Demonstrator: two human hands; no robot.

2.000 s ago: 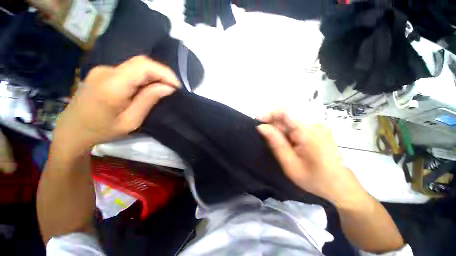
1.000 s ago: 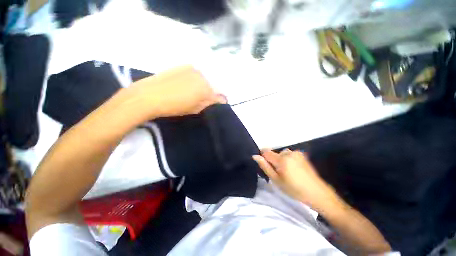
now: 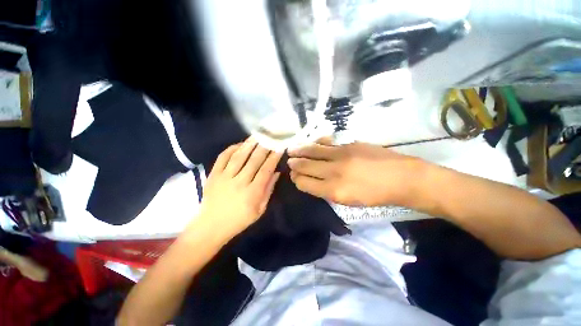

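A black fabric panel [image 3: 283, 226] lies under both hands and hangs over the table's front edge. My left hand [image 3: 245, 181] lies on it with fingers pointing at the needle area of the sewing machine [image 3: 417, 38]. My right hand [image 3: 337, 172] presses on the cloth from the right, thumb and fingers near my left fingertips. The needle itself is hidden behind the machine head and a white loop [image 3: 323, 76]. A white stripe [image 3: 171, 135] runs along the black panel on the left.
Yellow-handled scissors [image 3: 473, 113] and a green strip [image 3: 513, 107] lie at the right, beside an open brown box [image 3: 540, 159]. A red basket [image 3: 95, 264] is at the lower left. Another person's hand [image 3: 25, 264] shows at the far left. White table [image 3: 70, 219] edge runs across.
My left hand has moved down and my right hand up, so both now meet at the machine. The cloth has moved under the machine head, which now fills the upper view.
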